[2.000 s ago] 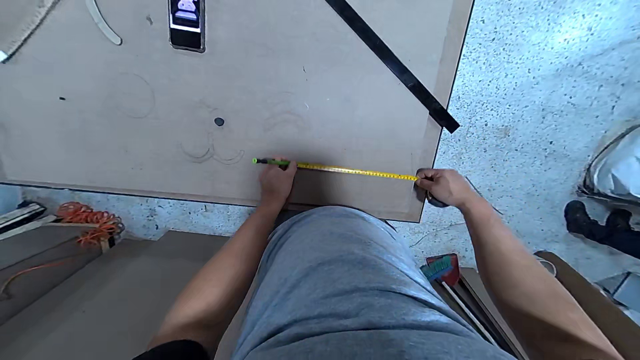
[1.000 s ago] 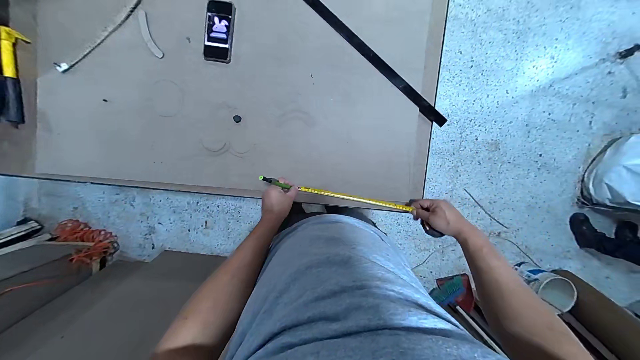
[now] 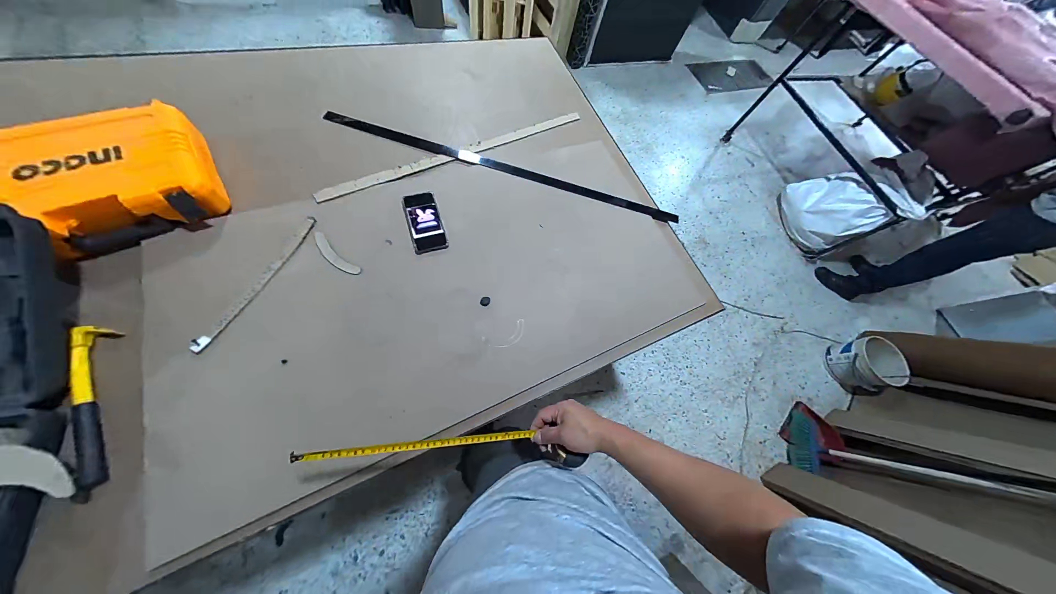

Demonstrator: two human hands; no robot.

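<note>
My right hand (image 3: 569, 429) grips a tape measure near its case, just off the front edge of the brown board (image 3: 396, 330). Its yellow blade (image 3: 412, 445) extends left over the board's edge, and the hooked end lies over the board. My left hand is out of view. Farther back on the board are a phone (image 3: 425, 223) with a lit screen, a small dark round piece (image 3: 485, 301) and a short curved strip (image 3: 335, 254). A black flat bar (image 3: 528, 172) crosses a pale strip (image 3: 371, 180). A pale strip with a metal end (image 3: 254, 285) lies at the left.
An orange case (image 3: 107, 165), a dark case (image 3: 29, 313) and a yellow-handled hammer (image 3: 85, 404) occupy the left side. On the floor at right are a white bucket (image 3: 868, 365), a brush (image 3: 802, 441) and stacked boards (image 3: 924, 511). A person's legs (image 3: 932, 252) show beyond, near a metal frame.
My left hand, earlier on the tape blade with a green pen-like tool, has gone out of view. The blade's free end now shows. The view has swung up and widened.
</note>
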